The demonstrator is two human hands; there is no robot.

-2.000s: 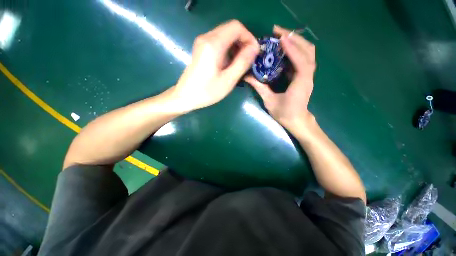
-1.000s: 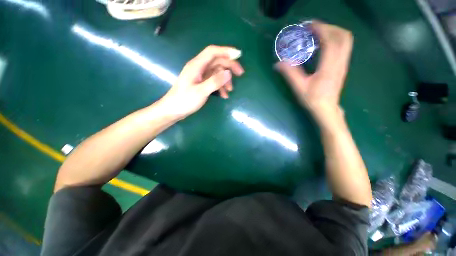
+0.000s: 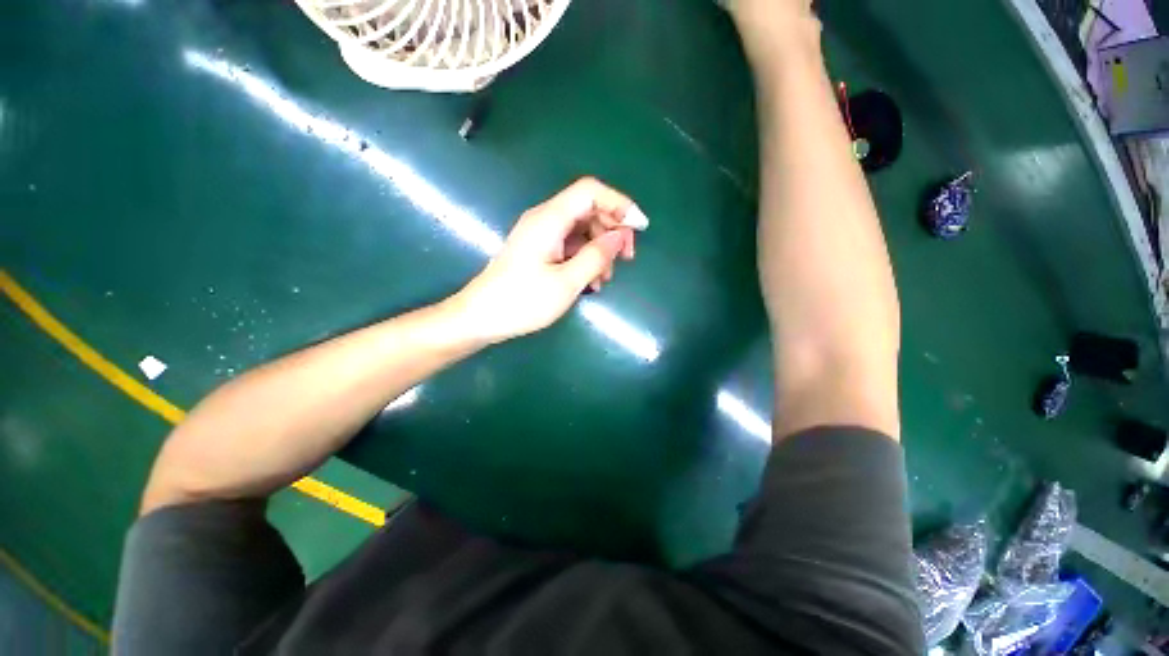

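Note:
My left hand (image 3: 558, 263) is over the middle of the green tabletop, fingers curled with thumb near the fingertips, a small white patch on one fingertip; whether something tiny is pinched cannot be told. My right arm reaches far forward; my right hand (image 3: 773, 10) is cut off by the top edge, so its fingers and anything in them are hidden. A blue speckled round unit (image 3: 949, 208) lies right of the right forearm. A black round housing (image 3: 876, 130) with a red wire (image 3: 844, 103) and a small pale disc lies beside the forearm.
A cream fan (image 3: 442, 39) stands at the top. At right lie another small round unit (image 3: 1054, 395), a black block (image 3: 1104, 356) and further dark parts. Clear plastic bags (image 3: 951, 579) and a blue bin (image 3: 1074, 618) are at lower right.
The right hand has moved forward to the top edge, and the unit it held now appears to lie at right. The view has shifted, showing more of the fan. The other person's hand is gone.

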